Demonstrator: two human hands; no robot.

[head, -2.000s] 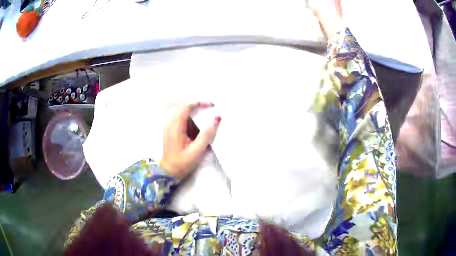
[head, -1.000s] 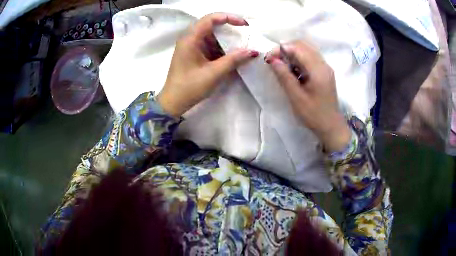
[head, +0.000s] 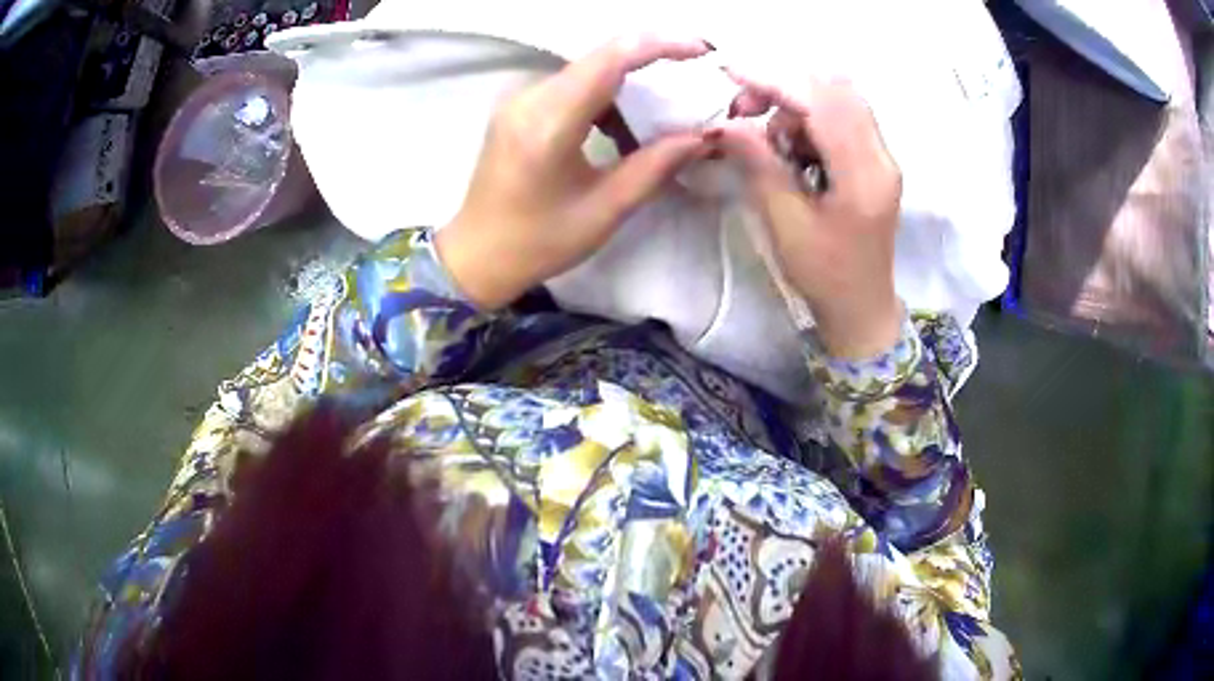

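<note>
A large white cloth (head: 413, 127) lies over my lap, with folds and a seam line running down its middle. My left hand (head: 566, 166) holds the cloth at its fingertips, thumb and index finger curved around a raised fold. My right hand (head: 819, 200) is right beside it, its fingertips pinched close to the left thumb. Small dark and shiny snips (head: 809, 173) sit within the right hand's curled fingers. A needle or thread at the right fingertips is too small and blurred to tell.
A pink translucent tub (head: 226, 200) with clear bits stands at the left. A tray of dark, light-topped round pieces (head: 266, 27) is behind it. Dark boxes (head: 87, 173) are at far left. A brownish-pink lined bin (head: 1105, 200) is at right, beside the green floor (head: 1092, 452).
My right hand has come from the table at upper right to meet my left hand over the cloth. The view has tilted down and the fingertips are now closer together.
</note>
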